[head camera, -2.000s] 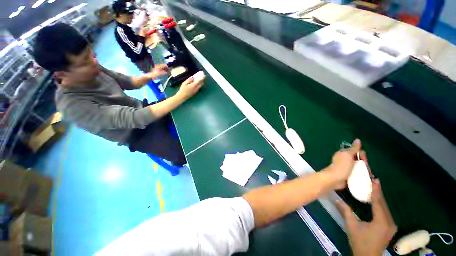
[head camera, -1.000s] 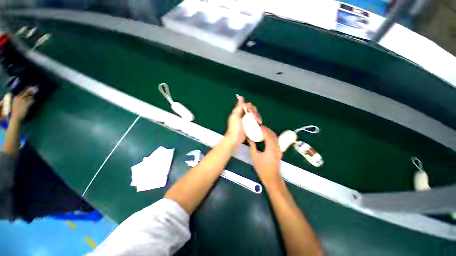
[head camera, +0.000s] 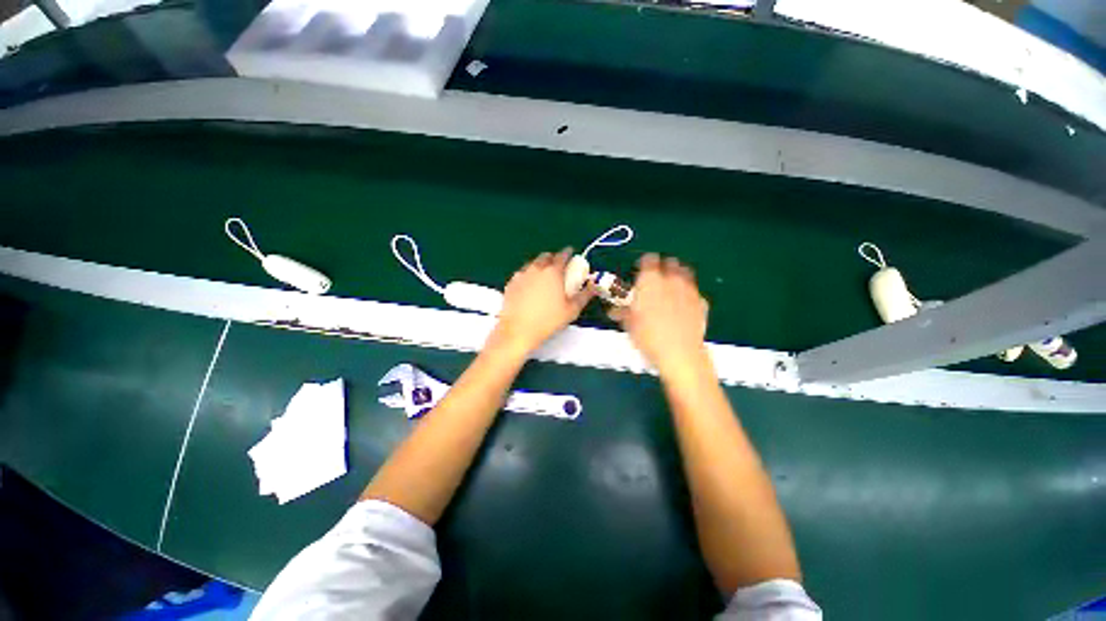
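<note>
A cream-white handheld unit (head camera: 577, 275) with a cord loop lies between my hands over the green belt. A short printed piece (head camera: 610, 288), white with brown and blue, is beside it. My left hand (head camera: 537, 303) has its fingers and thumb around the cream unit, partly covering it. My right hand (head camera: 667, 313) has its fingertips at the right end of the printed piece; its grip is partly hidden. Another cream unit (head camera: 472, 296) with a loop lies on the belt just left of my left hand, its right end against or behind the hand.
More looped units lie on the belt at left (head camera: 295, 273) and right (head camera: 891, 295), with a printed piece (head camera: 1053, 352) far right. A pale rail (head camera: 400, 320) edges the belt; a grey bar (head camera: 958, 325) crosses it. White slips (head camera: 303, 444) and an adjustable wrench (head camera: 542, 403) lie nearer. A white tray (head camera: 352, 46) sits behind.
The view has swung right and down. The cream unit held before is out of my hands, apparently the one now left of my left hand. Both hands have moved to the cream unit and printed piece.
</note>
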